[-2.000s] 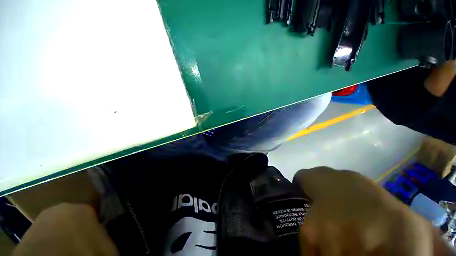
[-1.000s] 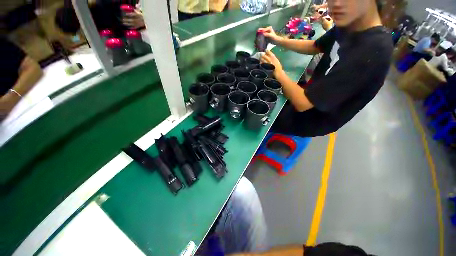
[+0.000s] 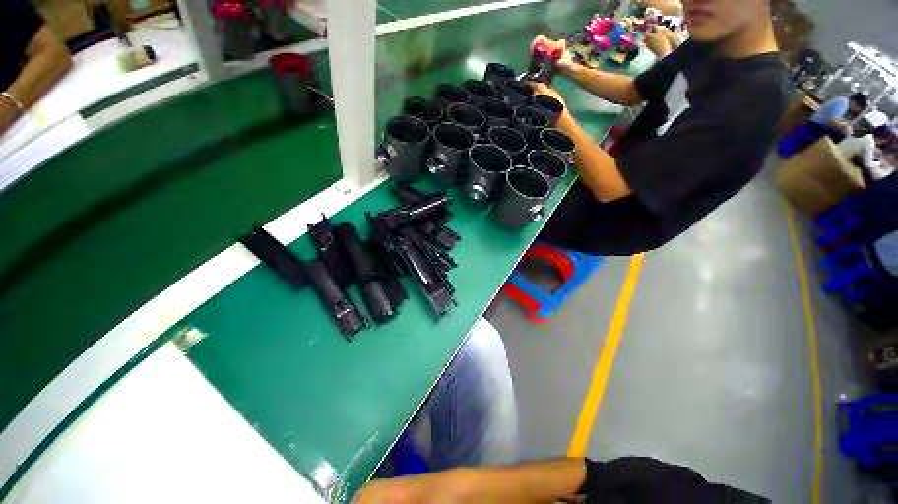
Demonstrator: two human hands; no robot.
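Neither of my hands is in view. A bare forearm with a black sleeve, apparently my right, crosses the bottom edge, and its hand is cut off. A loose heap of narrow black handle shells (image 3: 369, 271) lies on the green bench (image 3: 286, 379). Behind it, to the right, stands a close group of wide open black head housings (image 3: 525, 197), several with a small side stub. The white work mat (image 3: 162, 438) is at the lower left.
A person in a black shirt (image 3: 704, 148) sits at the right, holding a pink-and-black unit (image 3: 543, 65). A white post (image 3: 352, 94) rises behind the heap. A pink-topped unit (image 3: 293, 84) is on the far green strip. A blue-and-red stool (image 3: 551, 283) stands beside the bench.
The camera has swung up from my lap to the bench and the line. My two blurred hands have left the picture. Since one second ago, more of the forearm shows at the bottom.
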